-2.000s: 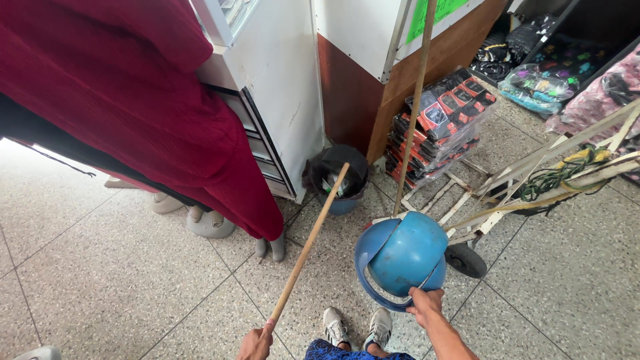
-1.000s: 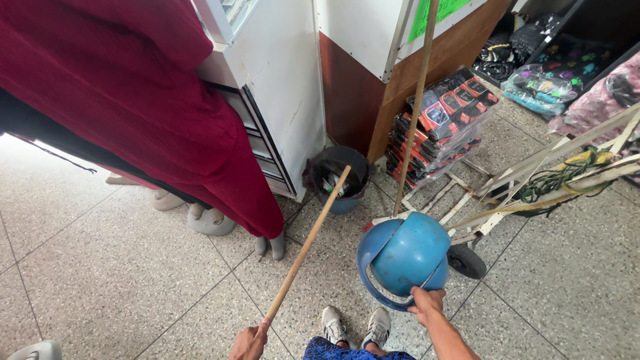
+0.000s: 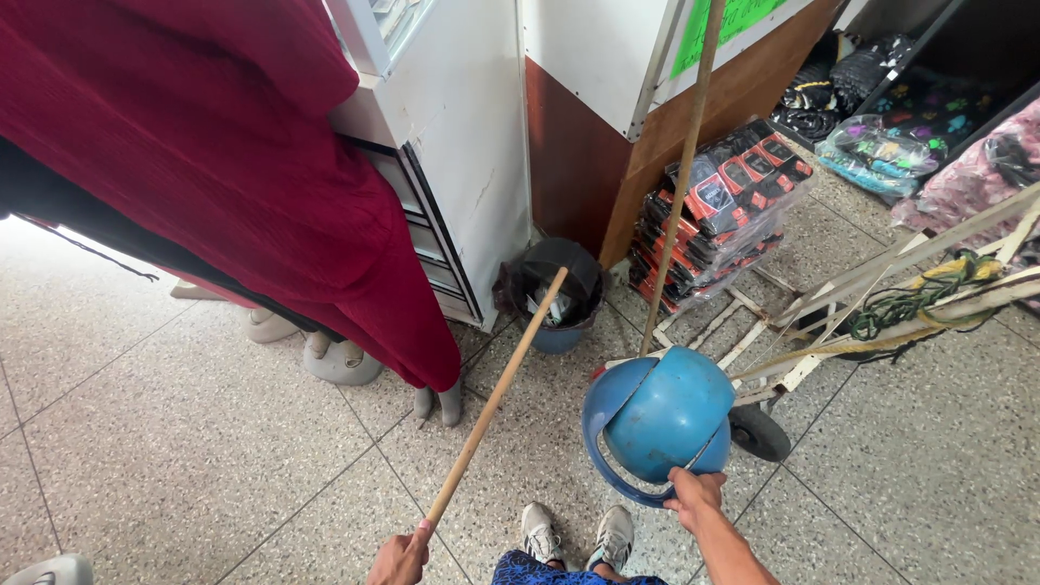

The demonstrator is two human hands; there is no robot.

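At the bottom centre-left, my left hand (image 3: 400, 557) grips the lower end of a wooden stick (image 3: 497, 398), which slants up to the right over the floor. My right hand (image 3: 696, 497) holds the rim of a blue rounded plastic vessel (image 3: 674, 414), right of centre. A second wooden pole (image 3: 678, 195) stands behind the vessel, its lower end hidden or close behind it. The stick's far end overlaps a trash bin (image 3: 556, 337) lined with a dark bag, with some waste inside; whether they touch I cannot tell.
A rusty white hand truck (image 3: 894, 284) with rope lies at right, beside stacked packages in plastic (image 3: 723, 203). Maroon clothing (image 3: 325, 203) on mannequins hangs at left, next to a white cabinet (image 3: 463, 146). Wrapped textiles (image 3: 881, 154) lie at upper right.
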